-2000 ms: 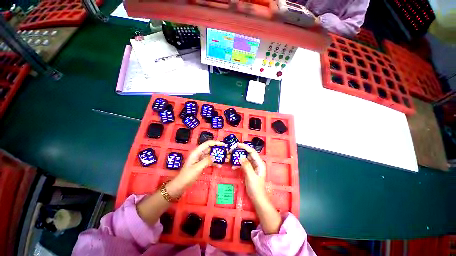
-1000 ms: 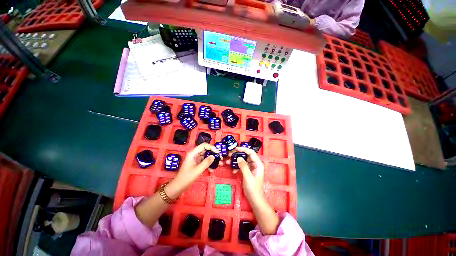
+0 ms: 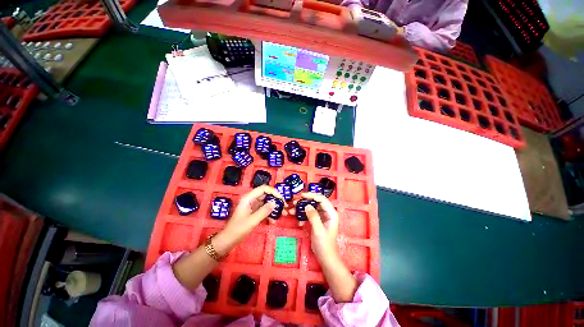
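My left hand (image 3: 251, 214) holds a smartwatch unit (image 3: 275, 205) between thumb and fingers over the middle of the red tray (image 3: 376, 255). My right hand (image 3: 321, 216) holds another smartwatch unit (image 3: 304, 209) just to the right, with the thumb on its face. Both held units show partly lit faces. Lit watches (image 3: 242, 158) lie in the tray's back pockets, some overlapping. Another lit watch (image 3: 221, 207) lies left of my left hand. Dark watches (image 3: 243, 289) lie in the front row and in the second row. A green label (image 3: 286, 250) shows in a pocket below my hands.
The test instrument (image 3: 307, 70) stands behind the tray, under a raised red shelf (image 3: 288, 29). A small white block (image 3: 324, 120) and record sheets (image 3: 211, 96) lie before it. A second red tray (image 3: 466, 96) rests on a white sheet (image 3: 448, 153) at right. A person's pink sleeve (image 3: 435, 22) shows behind.
The two held units were brightly lit two seconds ago, went dark, and now show some light again. The watch at the tray's left has also gone mostly dark. My hands have hardly moved.
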